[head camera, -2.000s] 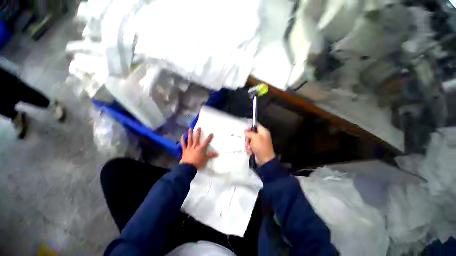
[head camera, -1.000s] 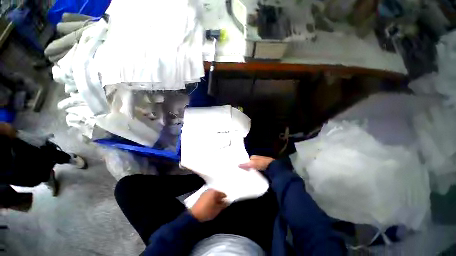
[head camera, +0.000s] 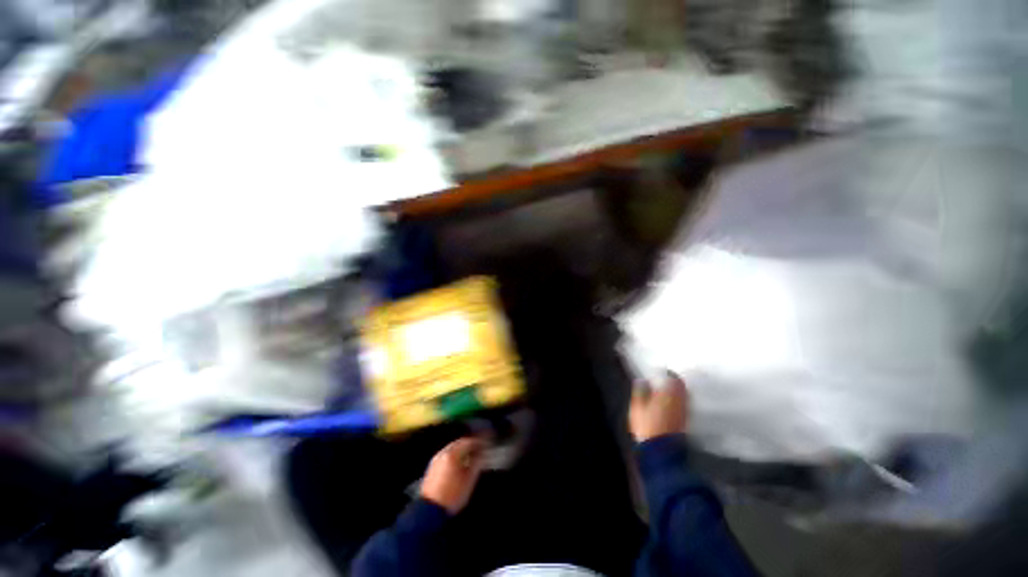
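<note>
The view is strongly blurred. The yellow-taped pounding block (head camera: 494, 346) lies uncovered over my lap, with a pale centre and a green patch at its near edge. My left hand (head camera: 453, 473) is curled just below the block; blur hides whether it holds anything. My right hand (head camera: 658, 408) is at the near left edge of the white pile of panels (head camera: 789, 338) on the right; I cannot tell if it grips cloth. A small yellow-green spot, likely the hammer head (head camera: 384, 151), shows at the right side of the left stack.
The bright white stack of panels (head camera: 248, 192) overhangs at the left, above a blue bin (head camera: 299, 425). The brown-edged table (head camera: 597, 160) runs across ahead. Another blue thing (head camera: 107, 135) is at the upper left. A dark gap lies under the table.
The panel has left the block, which is now bare. My right hand has moved right to the white pile. My left hand has stayed low near the block. The view has swung and blurred.
</note>
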